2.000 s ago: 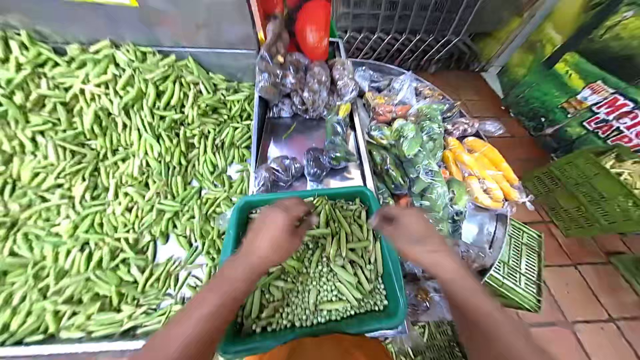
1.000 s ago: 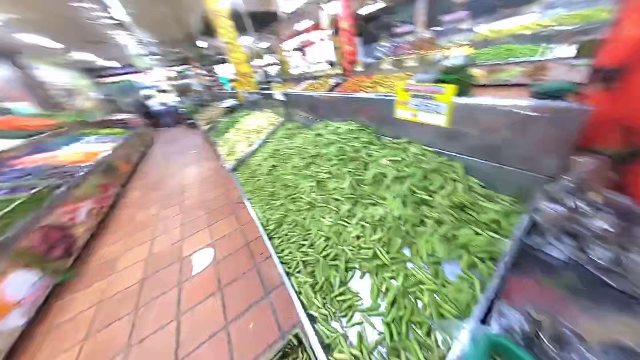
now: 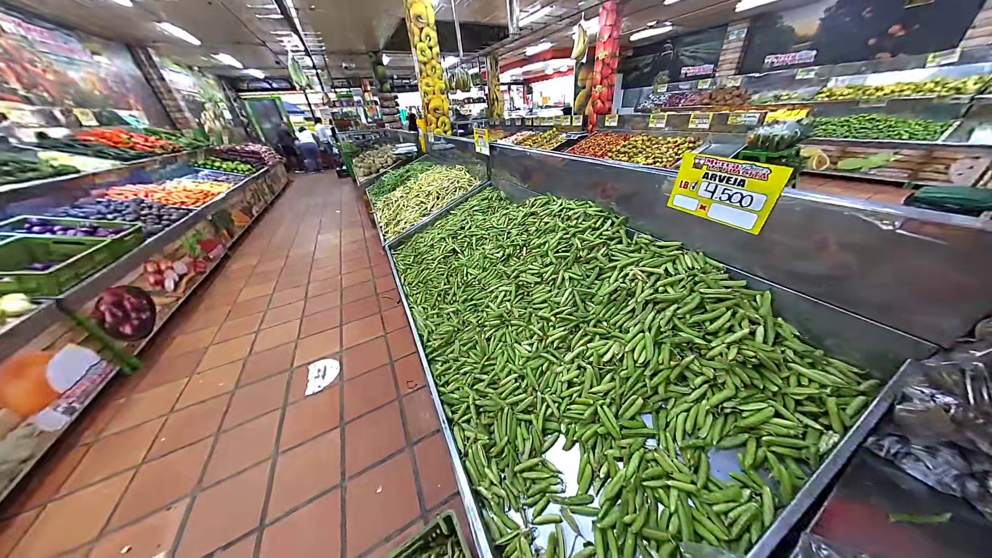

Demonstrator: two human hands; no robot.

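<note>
Neither of my hands shows in the head view now, so what they hold or touch is hidden. A large heap of green pea pods point(image 3: 620, 333) fills a metal display bin point(image 3: 845, 422), with bare patches of its pale bottom showing near the front. A yellow price sign point(image 3: 728, 192) stands on the bin's back wall. Clear plastic bags point(image 3: 938, 426) with dark contents lie at the right edge. The green tub of shelled peas is out of view.
A tiled aisle point(image 3: 310, 333) runs along the left of the bin. Across it stand vegetable shelves with a green crate point(image 3: 58, 260). Light green beans point(image 3: 425, 198) lie in a bin beyond the pods. Part of another crate point(image 3: 434, 539) shows at the bottom edge. People point(image 3: 308, 143) stand far down the aisle.
The view has swung left and up from the green tub to the pod bin and aisle. Both hands, seen over the tub two seconds ago, have left the view.
</note>
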